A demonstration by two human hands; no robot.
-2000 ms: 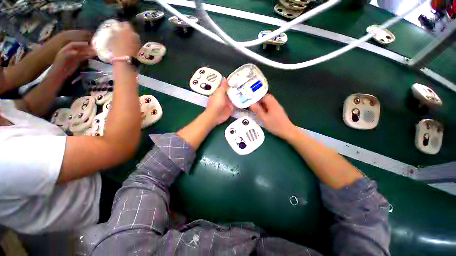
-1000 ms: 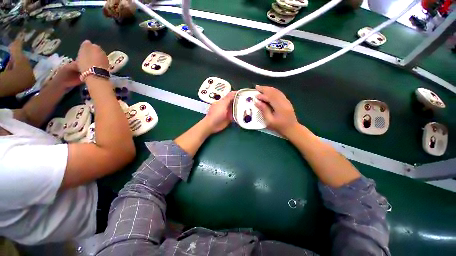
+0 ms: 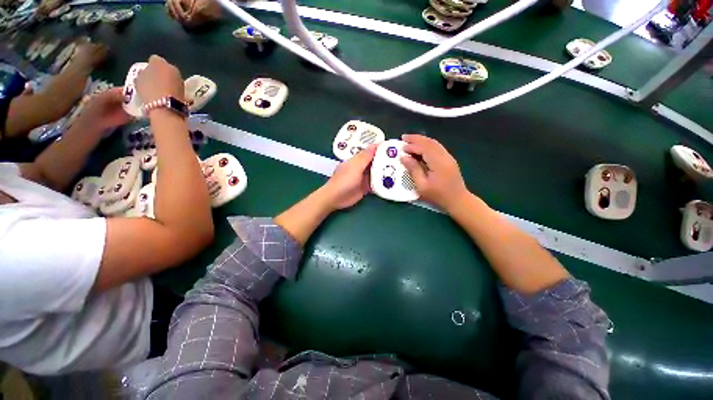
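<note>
A cream rounded-square unit is held between my two hands above the near metal rail, its front cover facing up with round inserts, a dark oval opening and a dotted grille. My left hand grips its left edge. My right hand is on its right side, with fingers over the top of the cover. No blue shows, so the inside is hidden. A loose front cover lies on the belt just behind my left hand, close to the held unit.
The green conveyor belt carries units, including one at right and an open one with blue inside. White tubes hang across the view. At left, a neighbouring worker's arm is beside piled covers.
The open housing with blue inside and the separate cover seen earlier are replaced by one covered unit in my hands. Belt items have shifted right. The neighbour's hands moved.
</note>
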